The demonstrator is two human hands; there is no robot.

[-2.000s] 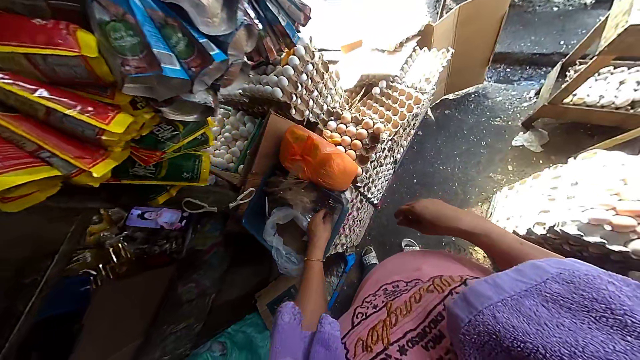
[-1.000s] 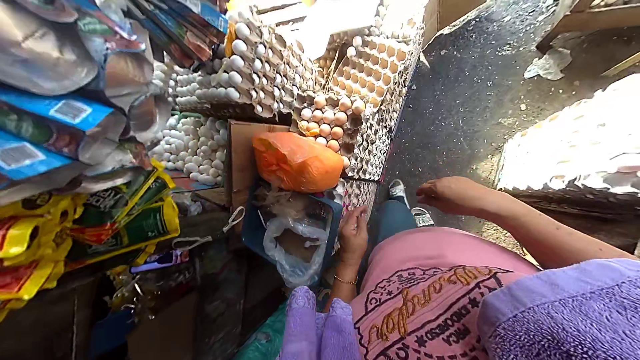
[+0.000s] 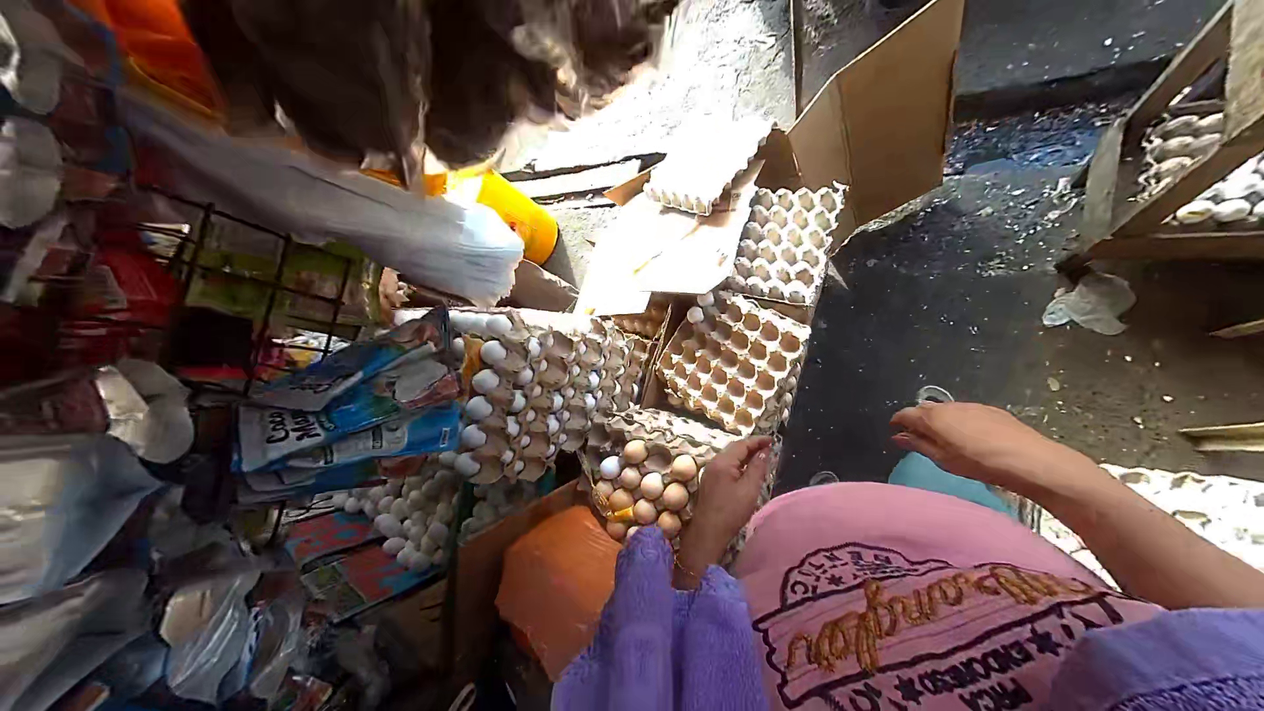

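Observation:
My left hand (image 3: pixel 729 491) hangs just right of a cardboard egg tray with brown eggs (image 3: pixel 652 485) and one white egg; no held object shows in it. My right hand (image 3: pixel 950 434) is over the dark floor, its fingers slightly curled, and whether it holds anything is unclear. Beyond my left hand is an egg tray with mostly bare cups (image 3: pixel 736 360). Farther off lies another egg tray (image 3: pixel 788 243). An orange plastic bag (image 3: pixel 560 583) sits left of my purple sleeve. Stacked trays of white eggs (image 3: pixel 553 390) stand farther left.
Hanging blue packets (image 3: pixel 346 425) crowd the left side. Loose white eggs (image 3: pixel 415 518) lie below them. An open cardboard box flap (image 3: pixel 879 118) juts up ahead. Wooden shelving with eggs (image 3: pixel 1175 197) stands at the upper right, and more trays (image 3: pixel 1185 504) lie at the lower right.
My left hand has moved from the blue container beside the orange bag to beside the brown eggs. The view has shifted forward, and the blue container is no longer visible.

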